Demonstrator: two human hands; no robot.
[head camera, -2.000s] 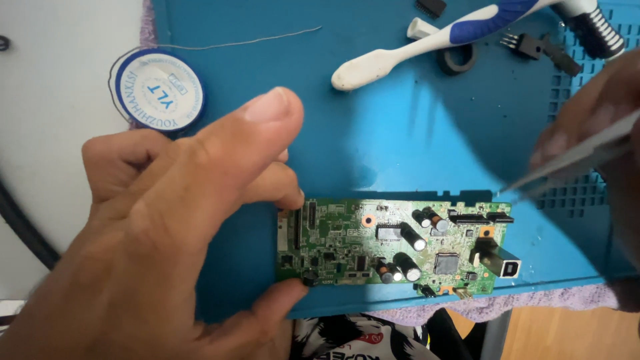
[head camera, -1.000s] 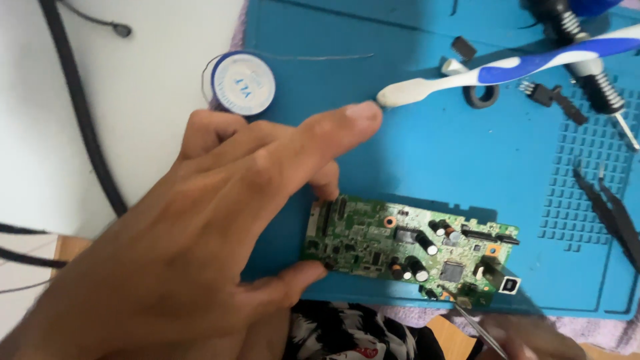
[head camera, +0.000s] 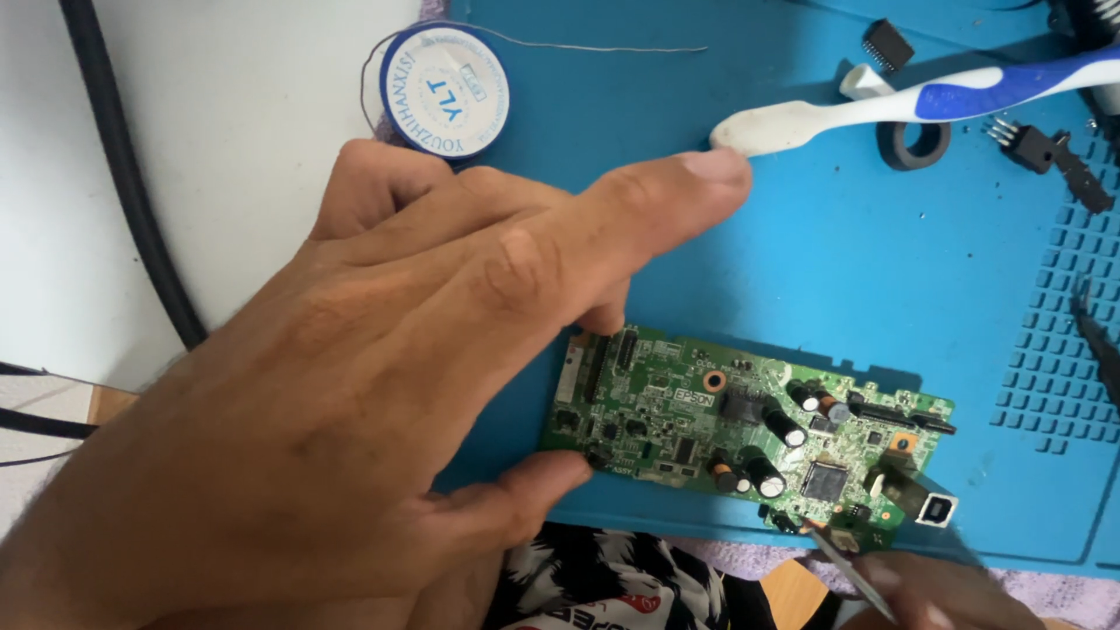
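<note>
A green Epson circuit board (head camera: 691, 411) with capacitors, chips and a square USB port lies on the blue mat. My left hand (head camera: 420, 350) grips its left end, thumb at the lower edge and a finger at the upper edge, the index finger stretched out above the board. At the bottom right, my right hand (head camera: 936, 591) is partly out of view and holds a thin metal tool, perhaps tweezers (head camera: 849, 569). The tool's tip touches or hovers just over the board's lower edge, near the black chip; which of these cannot be told.
On the blue silicone mat (head camera: 857, 262) lie a white and blue toothbrush (head camera: 779, 127), a black ring (head camera: 913, 147), a chip (head camera: 888, 44) and a transistor (head camera: 1024, 146). A solder wire spool (head camera: 446, 92) stands upper left. Black tweezers (head camera: 1094, 337) lie at right. A black cable (head camera: 131, 175) crosses the left.
My right hand has moved from the right of the board, above it, to its lower right edge with the thin tool. My left hand still grips the board's left end. The view has shifted.
</note>
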